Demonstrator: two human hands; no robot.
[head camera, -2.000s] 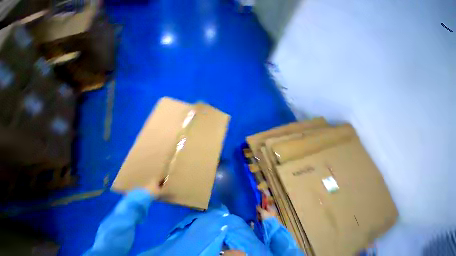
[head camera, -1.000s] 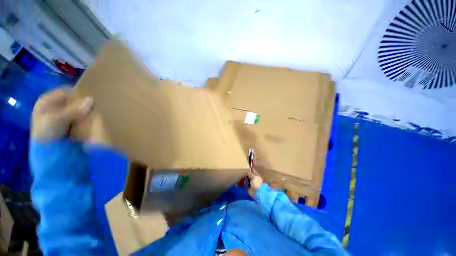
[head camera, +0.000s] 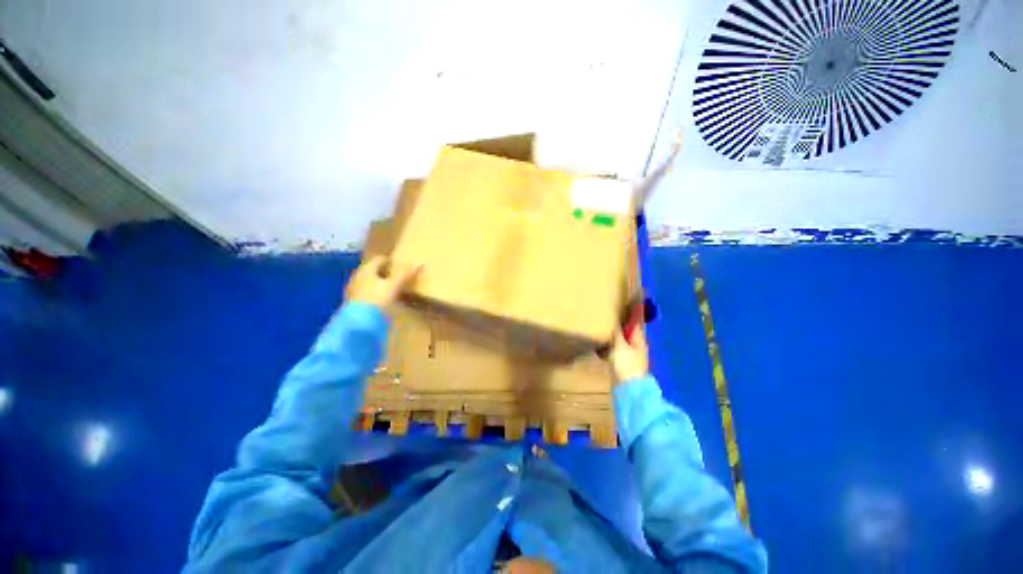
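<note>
A brown carton (head camera: 510, 241) with a white label and green marks is held over the stack of flattened cartons (head camera: 482, 376). Some of its flaps stand open at the far and right sides. My left hand (head camera: 379, 283) grips its left near edge. My right hand (head camera: 630, 345) is at its right near corner, with a bit of the red utility knife (head camera: 635, 318) showing in it; the blade cannot be made out. The carton hides much of the stack.
The stack lies on a low pallet (head camera: 516, 431) against a white wall (head camera: 337, 112) with a round slotted vent (head camera: 830, 65). A yellow line (head camera: 719, 387) runs along the blue floor at the right. A brown piece (head camera: 361, 487) shows by my legs.
The view has turned to face the wall. My left hand has come in from the far left, and the carton has moved over the stack, its labelled side now facing up.
</note>
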